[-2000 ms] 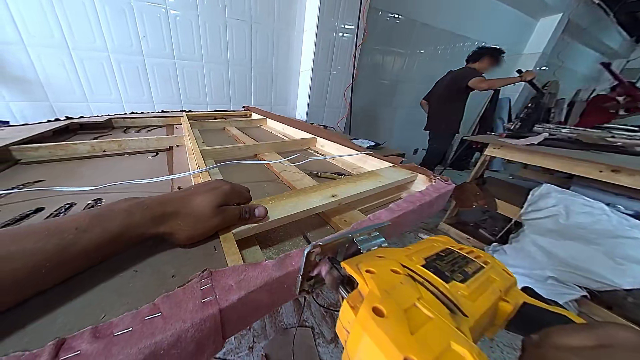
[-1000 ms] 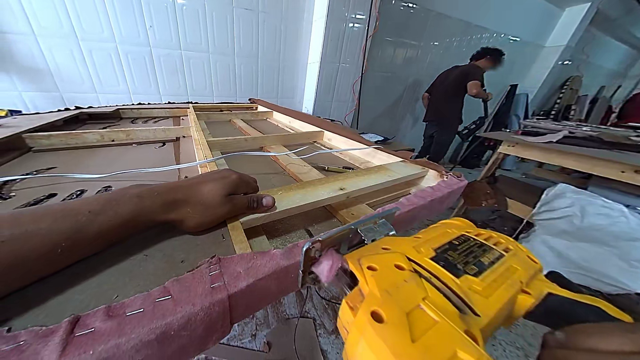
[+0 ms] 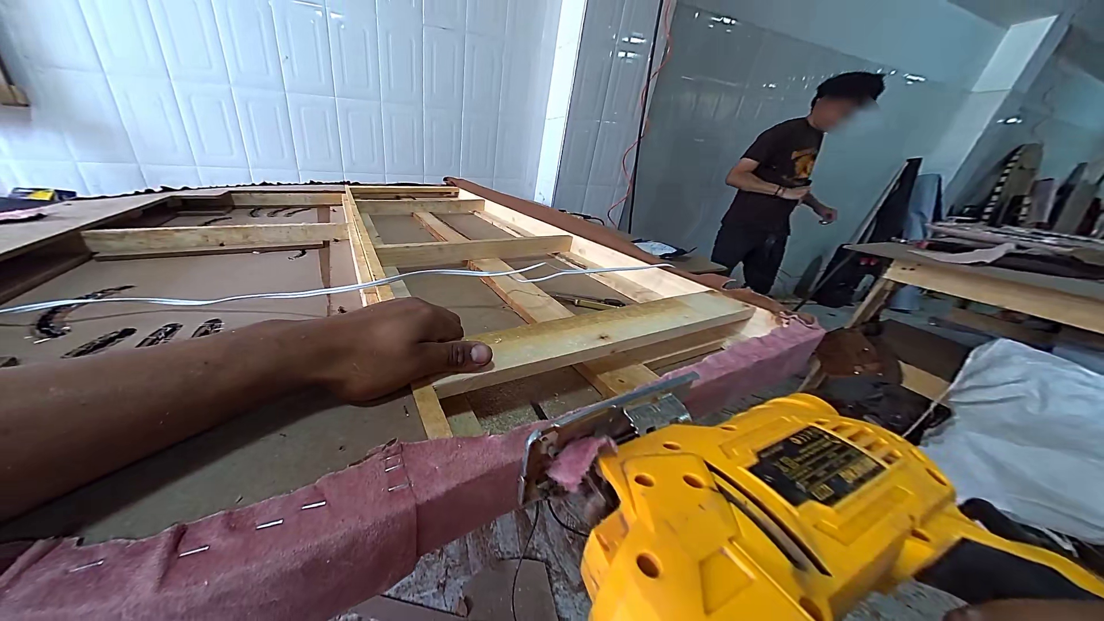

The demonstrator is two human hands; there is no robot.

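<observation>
My left hand (image 3: 405,349) is closed over the near end of a pale wooden slat (image 3: 595,332) in a wooden frame (image 3: 474,252). At the bottom right corner my right hand (image 3: 1026,611), mostly cut off, holds the rear handle of a yellow power saw, seemingly a jigsaw (image 3: 776,500). The saw's metal shoe (image 3: 604,423) lies against the frame's near edge, which is wrapped in stapled pink fabric (image 3: 319,526). A tuft of pink fabric (image 3: 580,461) sits at the shoe; the blade cannot be made out. A thin white cord (image 3: 216,302) crosses the frame.
A person in dark clothes (image 3: 772,181) stands beyond the frame. At right are a wooden workbench (image 3: 992,280) and a white sheet or sack (image 3: 1026,431). A small tool, perhaps a cutter (image 3: 595,303), lies inside the frame. White tiled wall (image 3: 285,95) rises behind.
The person in the background has turned and no longer reaches toward the dark pieces by the wall. A pink tuft now shows at the saw's shoe. My left hand stays on the slat.
</observation>
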